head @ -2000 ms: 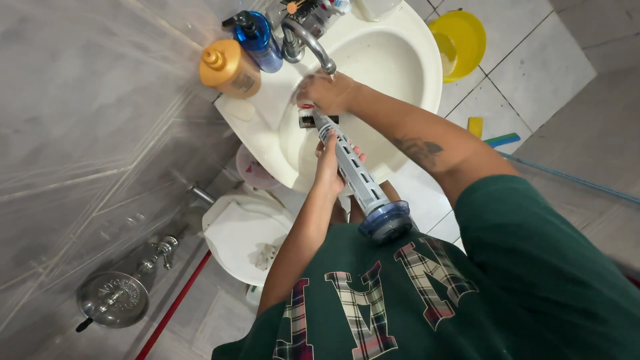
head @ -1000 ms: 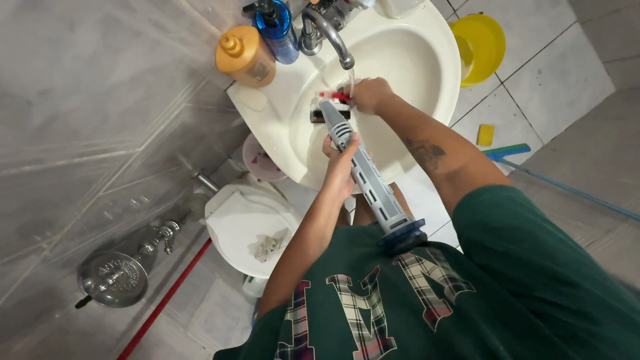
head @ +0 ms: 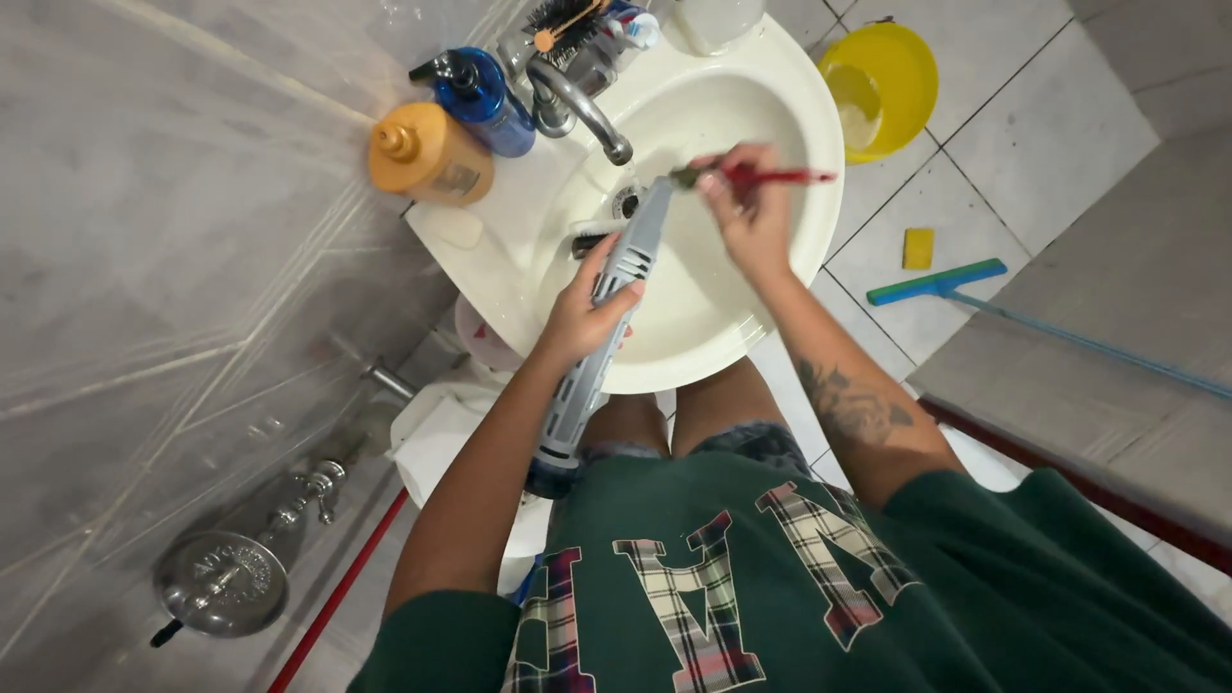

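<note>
My left hand (head: 592,308) is closed around a long grey plastic slotted tube-like part (head: 587,385) with a dark blue end, held slanting over the rim of a white washbasin (head: 693,356). My right hand (head: 756,207) grips a red-handled brush (head: 794,177), blurred by motion, with its dark bristles at or near the narrow tip of the grey part. In the basin, beside the drain (head: 626,200), lies a black brush with pale bristles (head: 589,241), partly hidden by the grey part. Above the basin curves a chrome faucet (head: 582,108).
An orange bottle (head: 433,154) and a blue pump bottle (head: 486,106) stand on the basin's left ledge, near a bar of soap (head: 450,227). A yellow bucket (head: 910,87), a yellow sponge (head: 918,248) and a blue squeegee (head: 934,282) are on the tiled floor. A toilet (head: 438,443) is at lower left.
My right hand has moved from under the faucet to the tip of the grey part, with the red brush now more visible. The grey part has swung so its blue end points to the lower left.
</note>
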